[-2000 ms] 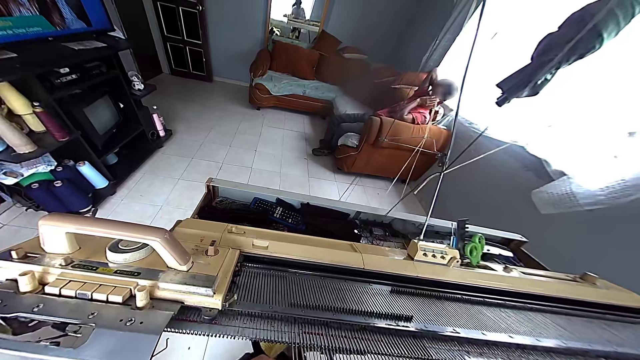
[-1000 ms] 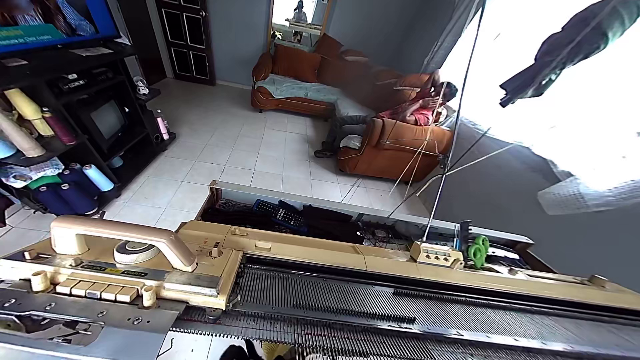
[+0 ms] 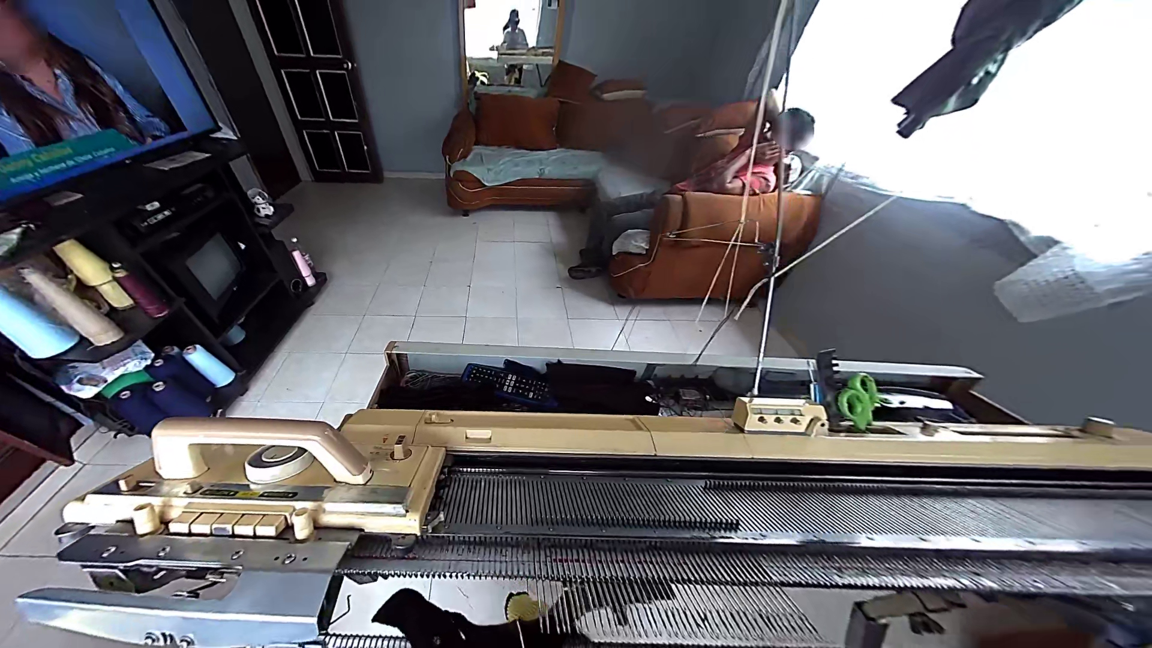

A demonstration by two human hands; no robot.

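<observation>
Neither my left hand nor my right hand is in the view. A knitting machine's long needle bed (image 3: 576,504) runs across the lower half. Its carriage (image 3: 243,513), with a pink handle (image 3: 261,434) and a row of push buttons, rests at the left end. A small cream row counter (image 3: 778,415) stands on the rear rail. Green-handled scissors (image 3: 858,400) sit behind it beside a black comb-like tool (image 3: 828,387). Below the bed at the bottom edge are a black cloth (image 3: 450,625) and a small yellow round thing (image 3: 522,606), partly hidden.
An open trough (image 3: 684,354) behind the bed holds a remote control (image 3: 508,382) and dark cloth. A black shelf (image 3: 261,333) with yarn cones (image 3: 210,365) stands at the left. Yarn strands and a mast (image 3: 768,315) rise at the right. A person (image 3: 756,166) sits on an orange sofa.
</observation>
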